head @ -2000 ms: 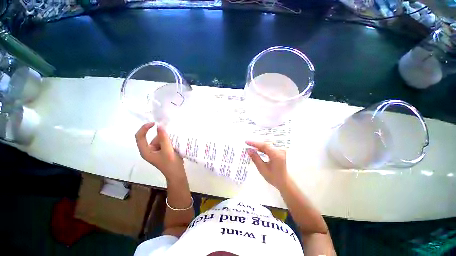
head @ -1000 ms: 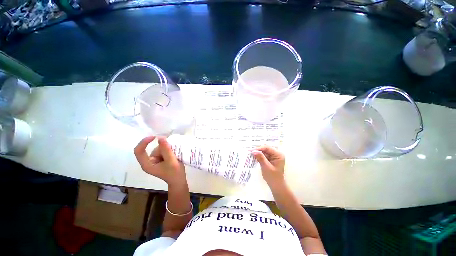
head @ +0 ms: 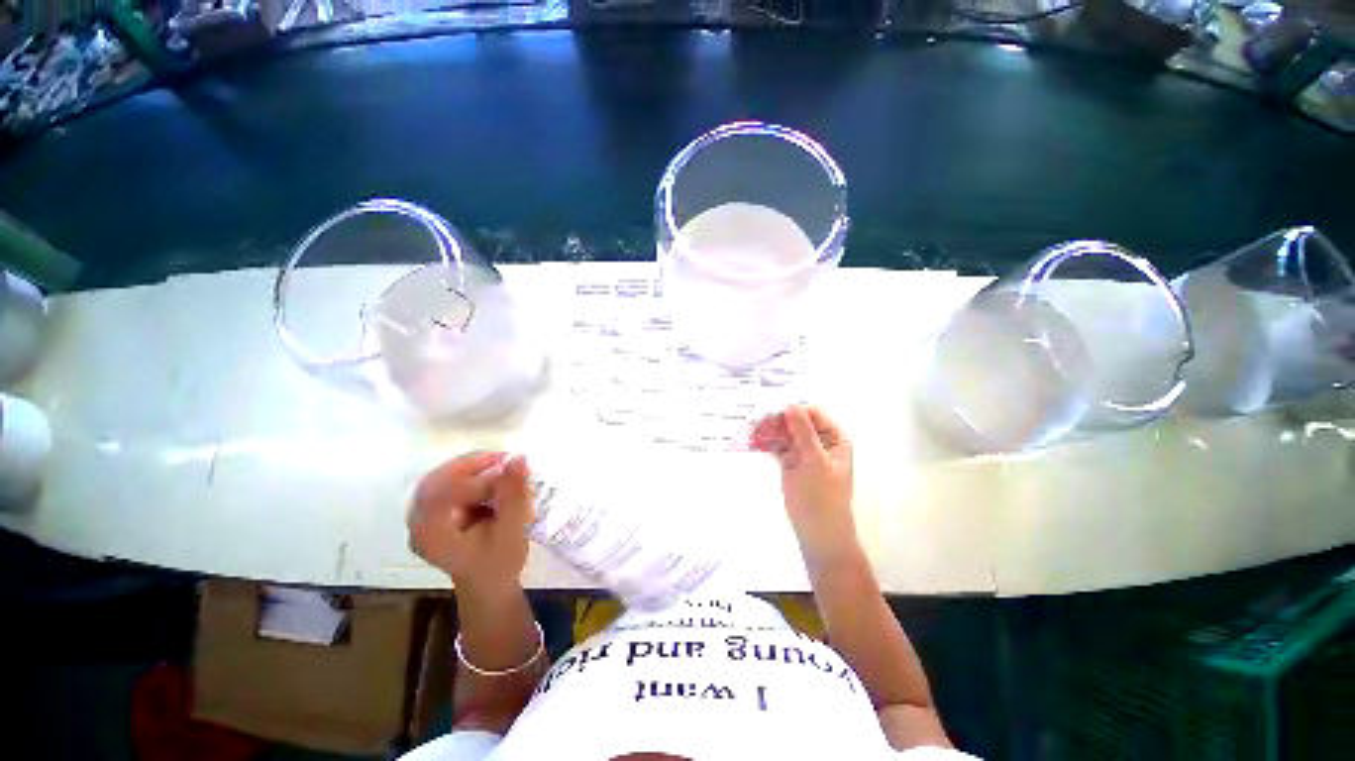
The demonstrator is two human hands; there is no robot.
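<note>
My left hand (head: 479, 513) pinches the edge of a curling white label sheet (head: 602, 543) with rows of small dark print, held over the front of the bench. My right hand (head: 810, 446) is apart from that sheet, thumb and fingers pinched together, with a small reddish patch at the fingertips; whether this is a label is too blurred to tell. A second printed sheet (head: 624, 364) lies flat on the bench. A clear container (head: 743, 268) with a whitish bottom stands at its back edge. Another clear container (head: 446, 335) is tilted at the left.
More clear containers are on the cream-white bench (head: 179, 506): one on the right (head: 1011, 372), one at the far right (head: 1241, 335), and parts at the left rim. A dark green conveyor (head: 491, 134) runs behind. A carton (head: 320, 691) and green crate (head: 1248, 669) are below.
My right hand has let go of the held sheet and moved up and right. The sheet's free end now hangs and curls from my left hand. Another container shows at the far right.
</note>
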